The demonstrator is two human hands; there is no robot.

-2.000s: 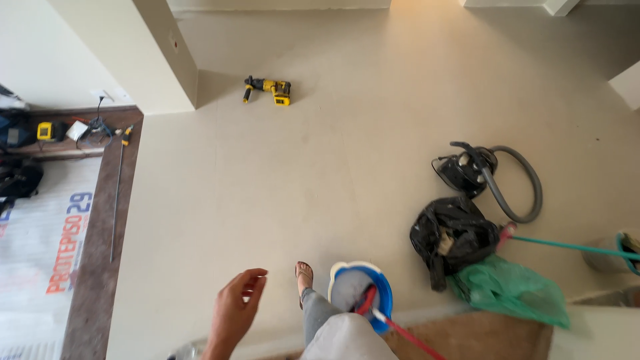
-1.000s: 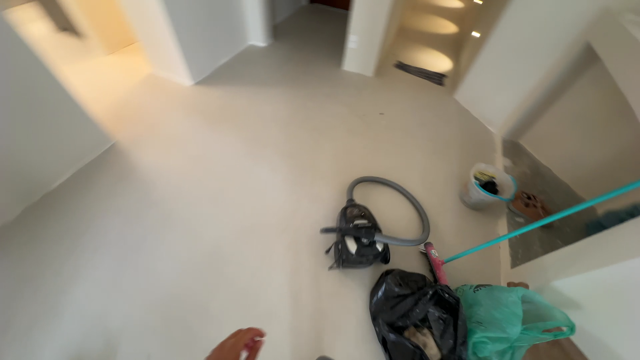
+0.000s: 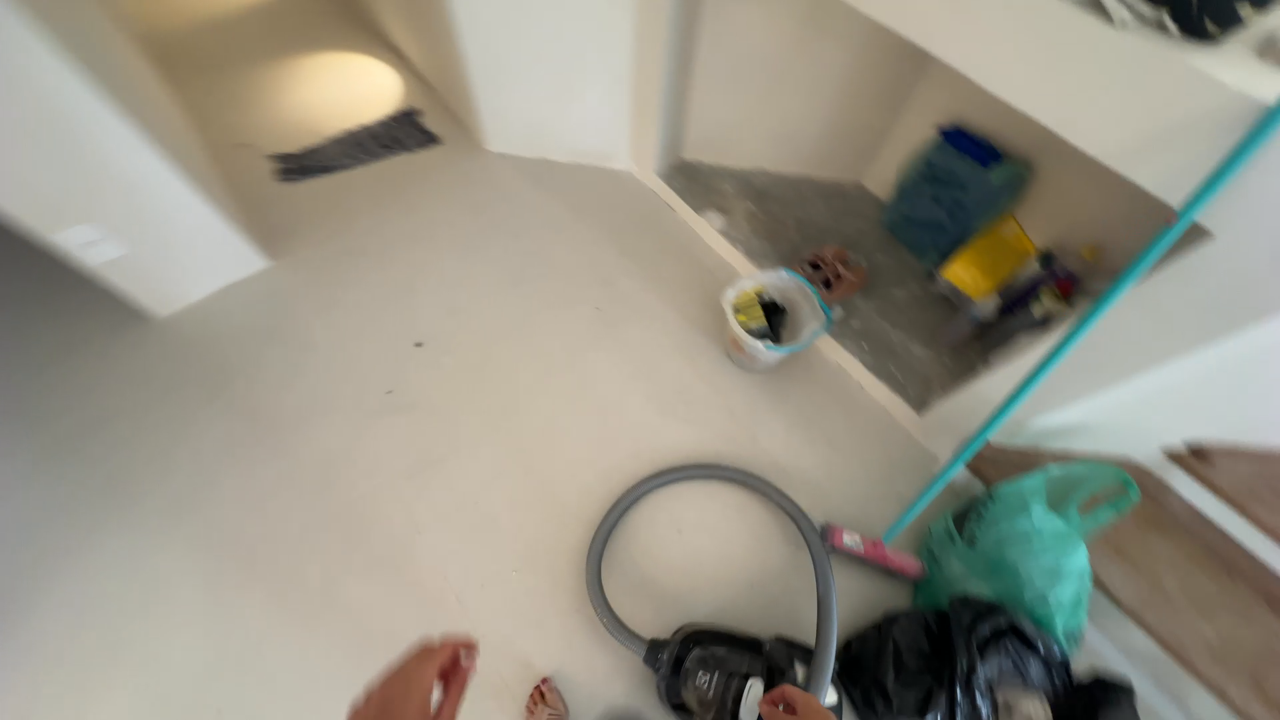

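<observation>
My left hand hangs over the bare floor at the lower edge, fingers loosely curled with nothing in them. My right hand shows only in part at the bottom edge, over the black canister vacuum cleaner; whether it touches it, I cannot tell. The vacuum's grey hose loops on the floor above its body. A black plastic bag and a green plastic bag lie to the right. Beside them stands a broom with a pink head and a long turquoise handle.
A white bucket with things inside stands by the ledge of a recess. In the recess are brown sandals, a yellow item and a blue-green bag. A dark striped mat lies at upper left; stairs rise at right.
The view has swung right, away from the yellow power tool and the blue bucket seen two seconds ago. My right hand has come into view by the vacuum cleaner.
</observation>
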